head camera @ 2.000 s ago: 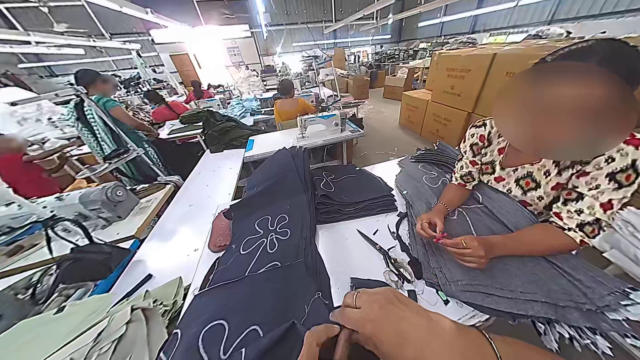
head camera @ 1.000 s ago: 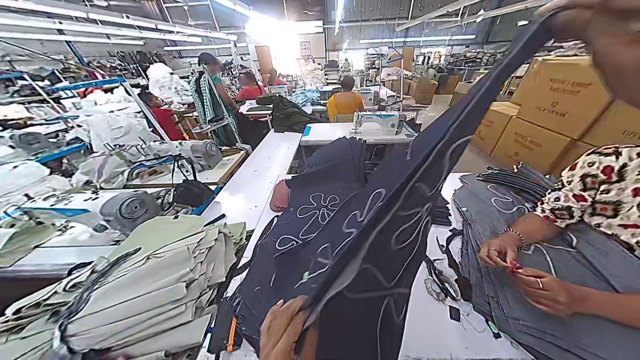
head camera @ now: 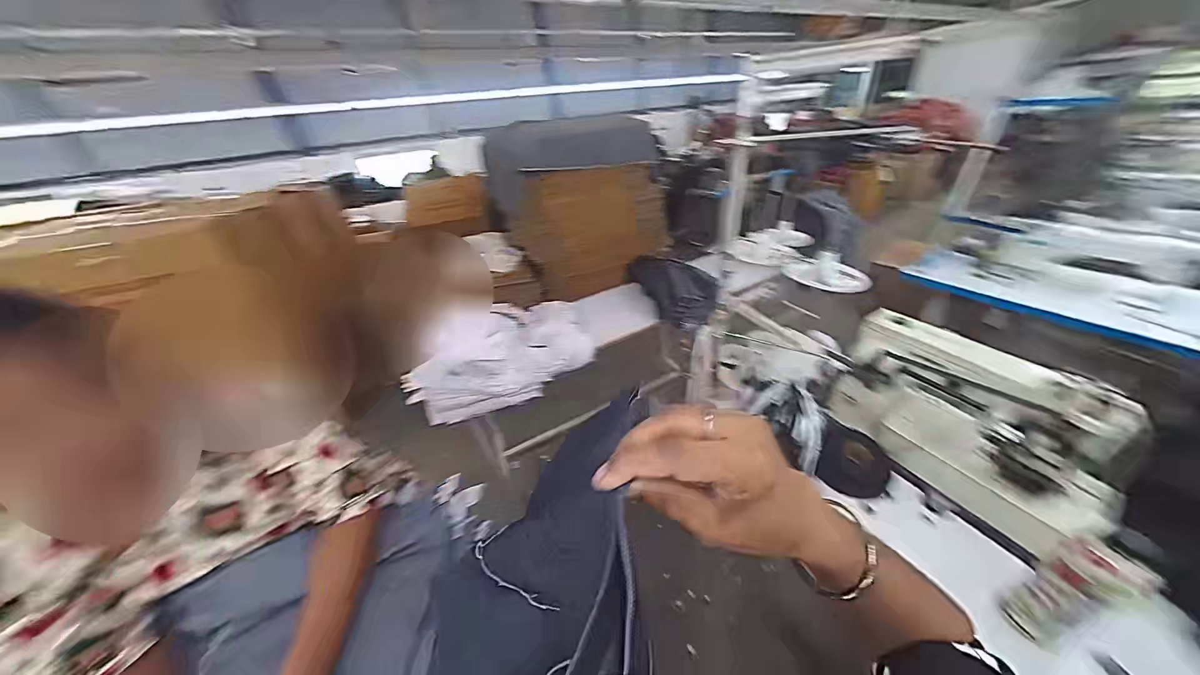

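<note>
My right hand (head camera: 708, 469) pinches the upper edge of a dark navy fabric panel (head camera: 525, 581) between thumb and fingers, lifted near the middle of the view. White cord or thread lines run on the panel and down its edge. My left hand is out of view. Left of the panel, grey-blue fabric (head camera: 394, 572) lies in front of a co-worker in a patterned top (head camera: 234, 525), whose forearm reaches down across it. The view is blurred.
An industrial sewing machine (head camera: 994, 403) stands on a white table (head camera: 919, 553) at the right, close to my forearm. Behind are a white cloth pile (head camera: 506, 356), stacked cardboard (head camera: 595, 230) and a metal upright (head camera: 736, 178). Scraps lie on the floor.
The view has swung far to the right. The large panel stretched across the view a second ago now hangs lower, from my right hand. My left hand has gone out of view.
</note>
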